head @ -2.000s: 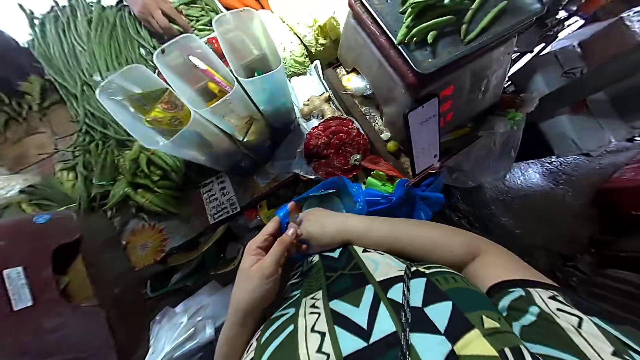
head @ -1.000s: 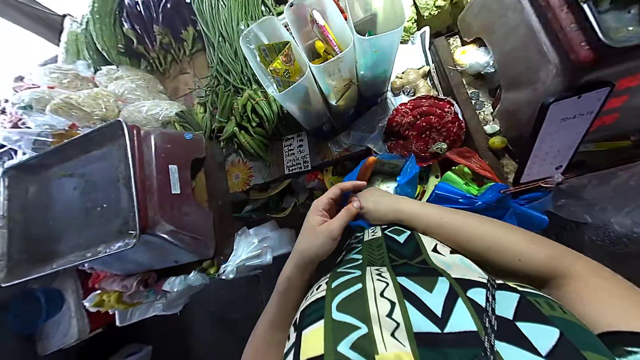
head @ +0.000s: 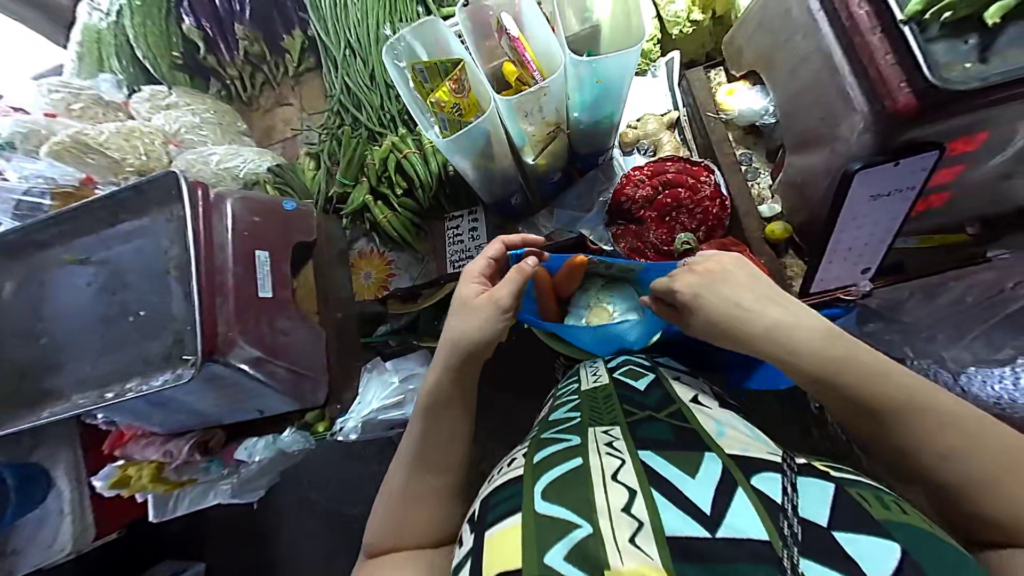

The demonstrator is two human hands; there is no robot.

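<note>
A blue plastic bag [head: 628, 336] is spread open between my two hands, just in front of my patterned clothing. Inside it lie carrots [head: 570, 277] at the left and a pale round vegetable [head: 602, 302] in the middle. My left hand [head: 500, 292] pinches the bag's left rim between thumb and fingers. My right hand [head: 712, 292] has its fingers closed on the right rim. Behind the bag sits a round red pouch or cushion [head: 668, 208], close to my right hand. The lower part of the bag is partly hidden by my right hand and forearm.
A weighing scale with a metal tray [head: 96, 296] stands left, another scale [head: 832, 88] right, with a phone [head: 874, 216] leaning by it. Plastic containers [head: 480, 148], ginger [head: 656, 134], okra [head: 396, 184] and a handwritten sign [head: 466, 236] lie beyond. White plastic bags [head: 384, 396] hang at left.
My hands were close together at the bag's edge and have moved apart, and the bag's mouth is wider, showing carrots and the pale vegetable. The view has swung left since two seconds ago.
</note>
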